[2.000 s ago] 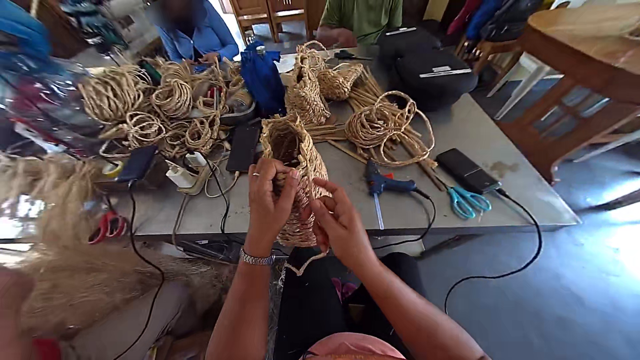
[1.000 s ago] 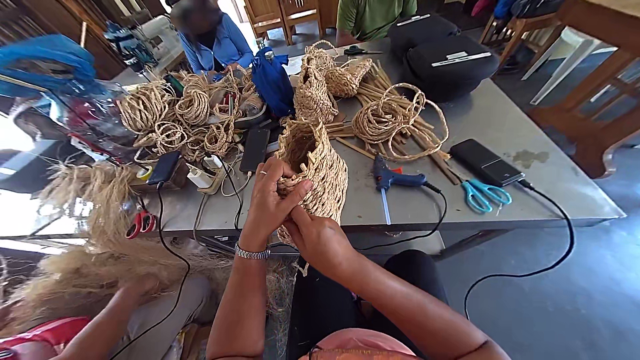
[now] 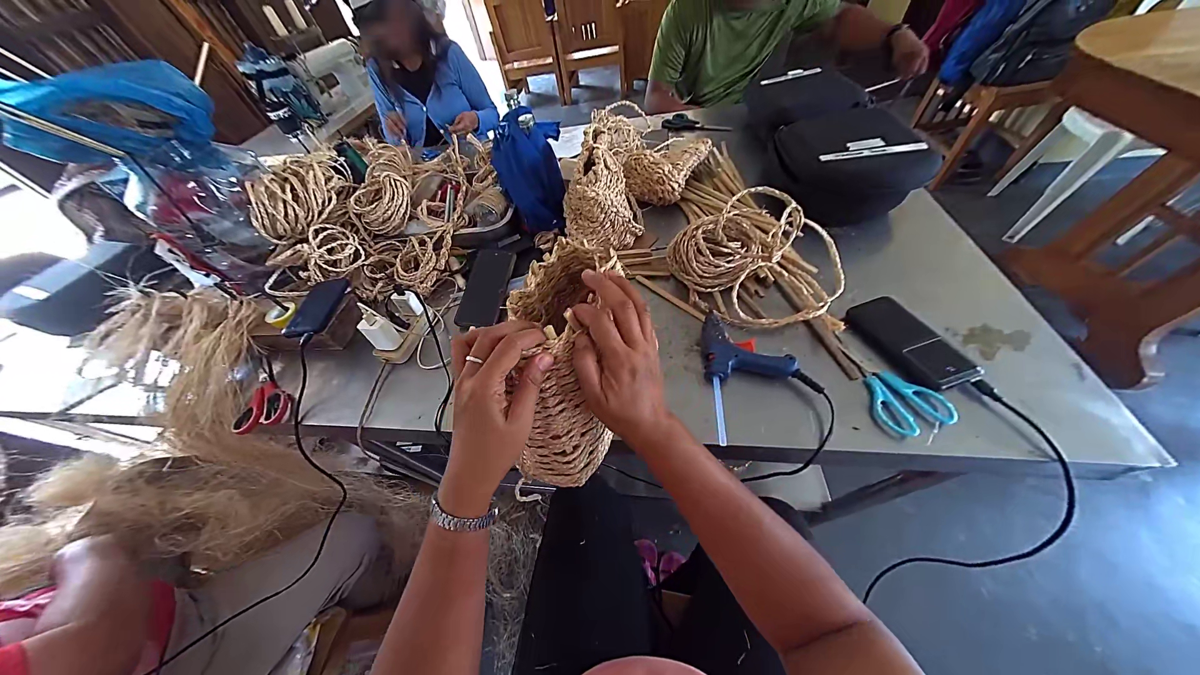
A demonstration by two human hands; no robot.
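Note:
A woven rope basket (image 3: 567,427), tilted with its opening away from me, is held over the table's front edge. My left hand (image 3: 497,384) pinches its rim on the left, thumb against fingers. On the right, my right hand (image 3: 614,352) grips the rim, some fingertips inside the opening. A short rope end hangs below the basket. Right of my hands lies a blue hot glue gun (image 3: 750,361) with a glue stick. Behind the basket stand woven pieces (image 3: 600,202), beside a coil of braided rope (image 3: 727,253) on a bundle of dry stalks (image 3: 816,323).
Teal-handled scissors (image 3: 905,403) and a corded power bank (image 3: 909,342) lie at the right. Rope coils (image 3: 300,197), a phone (image 3: 485,289), a charger (image 3: 378,330) and red-handled scissors (image 3: 262,406) are at the left. Black cases (image 3: 848,155) stand at the back. Other people sit around the table.
My right hand has moved up from low on the basket's front to its rim. My left hand remains on the basket's left side.

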